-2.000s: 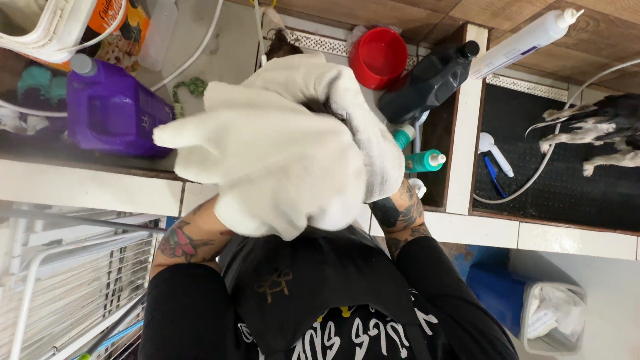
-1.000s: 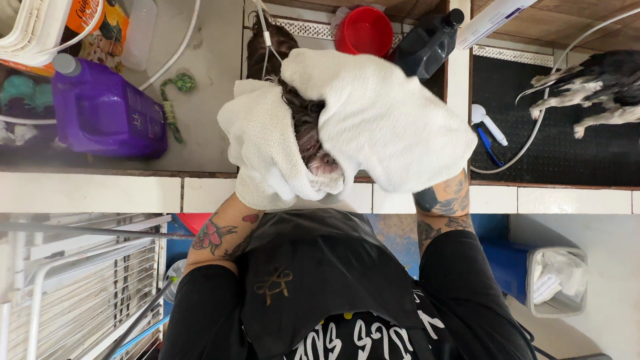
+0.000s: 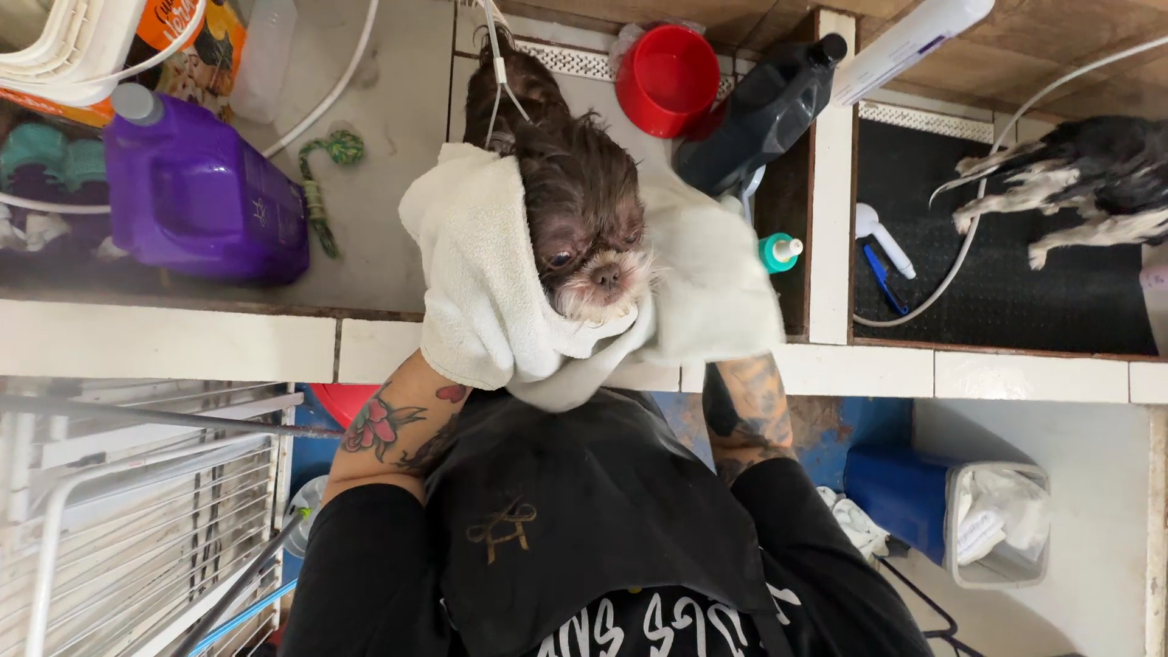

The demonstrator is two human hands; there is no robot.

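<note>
A small wet brown dog [image 3: 589, 201] with a whitish muzzle faces me at the front edge of the tiled tub, a white cord around its neck area. A white towel [image 3: 474, 274] wraps under its chin and along both sides of its head. Both my hands are hidden in the towel: the left lies under the part beside the dog's cheek, the right under the part at the other side, which is blurred. Whether the fingers grip the cloth or the dog does not show.
A purple jug [image 3: 205, 187] and a rope toy [image 3: 319, 187] lie left. Behind are a red bowl [image 3: 668, 80] and a black jug [image 3: 766, 114]; a teal bottle [image 3: 778, 253] stands right. Beyond the divider [image 3: 832, 182] are a black-and-white dog [image 3: 1086, 182], a shower head [image 3: 885, 239] and a hose.
The towel covered the dog's head at first; now the face shows. My right hand has moved off the top of the head to its side with the towel.
</note>
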